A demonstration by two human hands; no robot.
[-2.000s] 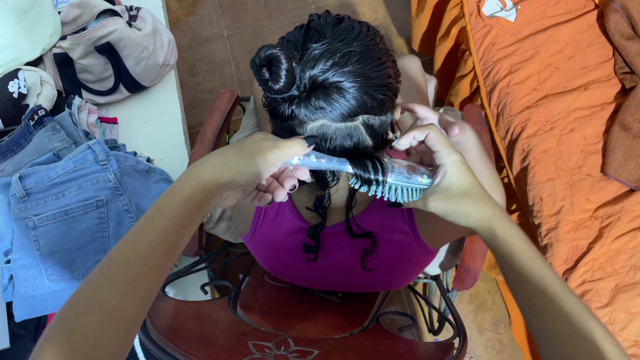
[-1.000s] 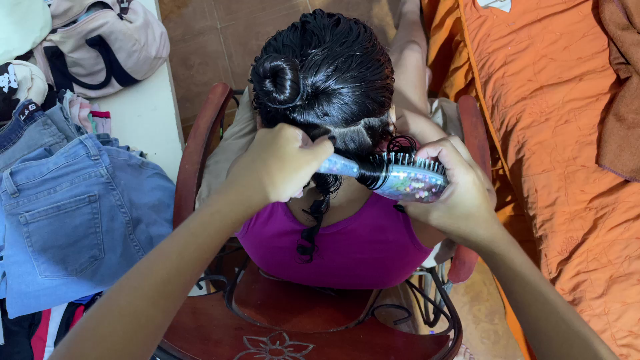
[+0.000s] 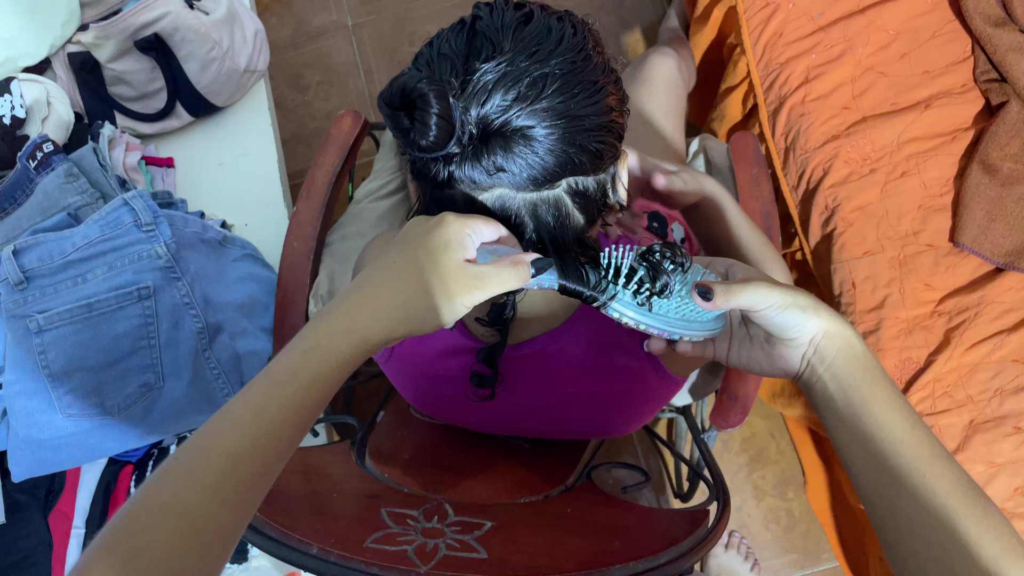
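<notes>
My left hand point(image 3: 448, 272) is closed around the handle of a light blue paddle hairbrush point(image 3: 664, 300), behind the neck of a seated person. The bristles face up, and a lock of dark wet hair point(image 3: 582, 276) wraps across the brush, its curly end lying on the bristles. My right hand point(image 3: 756, 320) holds the far end of the brush head, thumb on the bristle side and fingers beneath. Above, the person's hair is parted across the back, with a bun point(image 3: 420, 112) at the upper left. A loose curly strand point(image 3: 492, 352) hangs over the neck.
The person sits in a wooden chair point(image 3: 432, 524) with red-brown armrests and curled metal parts. Folded jeans point(image 3: 120, 320) and a pink bag point(image 3: 176, 60) lie on a white surface point(image 3: 240, 160) at left. An orange bedspread point(image 3: 872, 144) covers the bed at right, with a brown cloth point(image 3: 996, 168) on it.
The brush has turned since one second ago, when its decorated back showed more; now its bristles face up. The seated person's hand has come into clearer view near the ear.
</notes>
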